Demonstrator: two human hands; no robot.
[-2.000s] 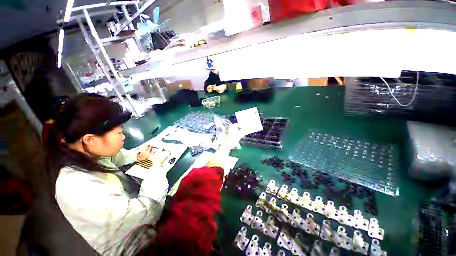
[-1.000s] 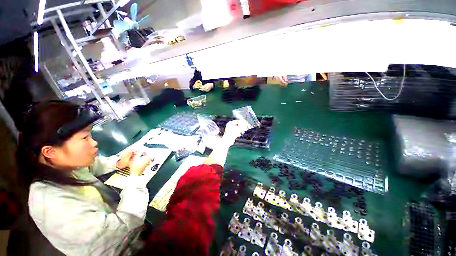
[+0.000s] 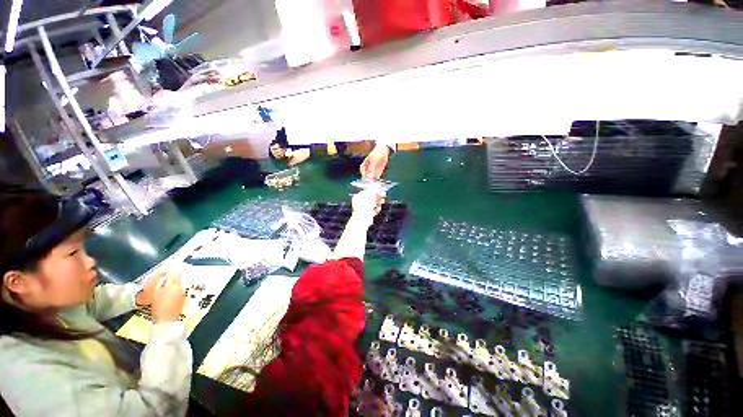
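My left hand (image 3: 369, 200), at the end of a red sleeve, reaches far forward over the table. It grips a small flat pale sheet (image 3: 373, 186), seen nearly edge-on. Another person's hand (image 3: 376, 163) touches the sheet from the far side. My right hand is not in view. Rows of silver holed plates (image 3: 450, 388) lie in front of me, cut off by the bottom edge. Loose small black parts (image 3: 456, 297) lie behind them. A clear blister tray (image 3: 501, 265) lies behind those parts.
A black-pocket tray (image 3: 389, 226) lies beside my forearm. A coworker (image 3: 90, 350) sits at left by a yellowish sheet (image 3: 195, 297). Stacked trays (image 3: 595, 161) and a cloudy wrapped block (image 3: 635, 236) stand at right. Dark gridded strips (image 3: 648, 362) lie lower right.
My left hand has moved forward across the table with the sheet, which has tilted nearly edge-on. Another person's hand has come to it from the far side. The view has turned right.
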